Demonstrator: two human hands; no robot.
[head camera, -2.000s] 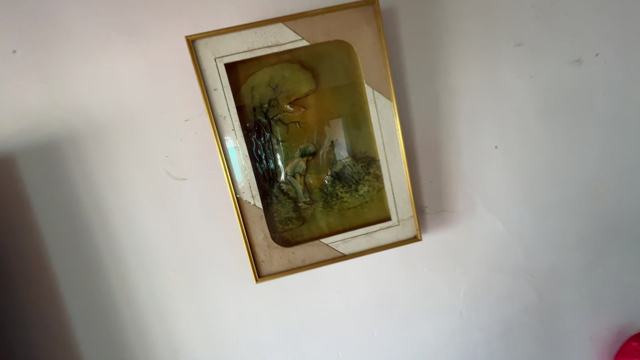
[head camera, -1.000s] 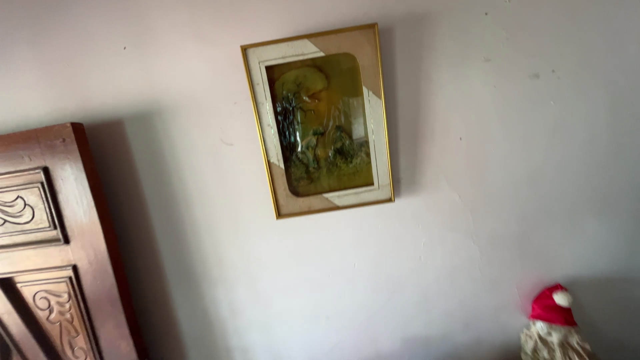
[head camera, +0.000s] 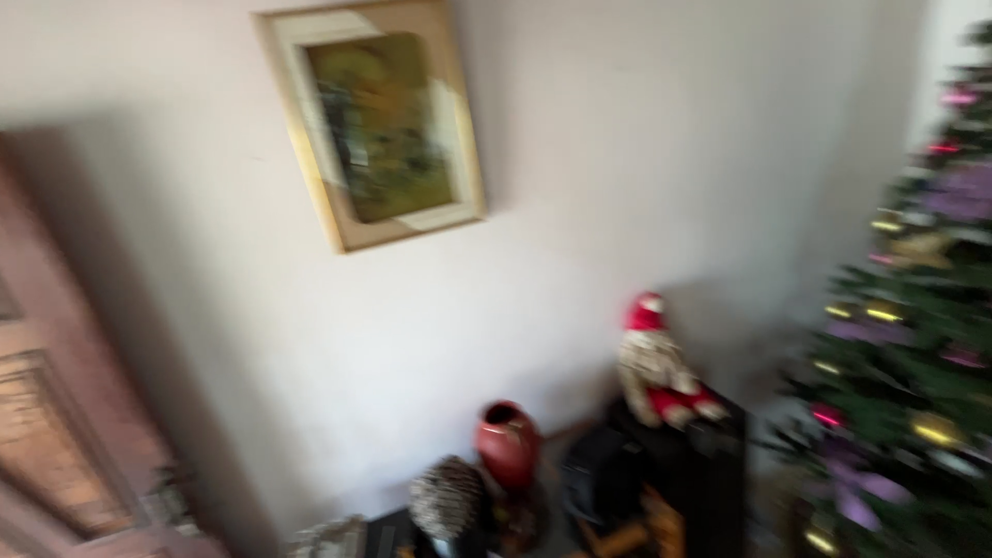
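Neither my left hand nor my right hand is in view. A framed picture (head camera: 387, 132) with a light mat hangs tilted in the view on the pale wall. Below it, on a dark surface, stands a red vase (head camera: 508, 446) with a dark opening. Beside the vase is a rounded object with a grey and white texture (head camera: 446, 496). To the right, a Santa doll (head camera: 659, 364) in a red hat sits against the wall. A black item (head camera: 604, 473), too blurred to name, lies between the vase and the doll.
A carved wooden door (head camera: 85, 403) with a dark handle (head camera: 174, 496) stands at the left. A Christmas tree (head camera: 922, 372) with pink, purple and gold ornaments fills the right side. The dark tabletop (head camera: 717, 488) holds the doll near the corner.
The view has swung down and to the right. The vase, the tabletop and the Christmas tree have come into view, and more of the doll shows.
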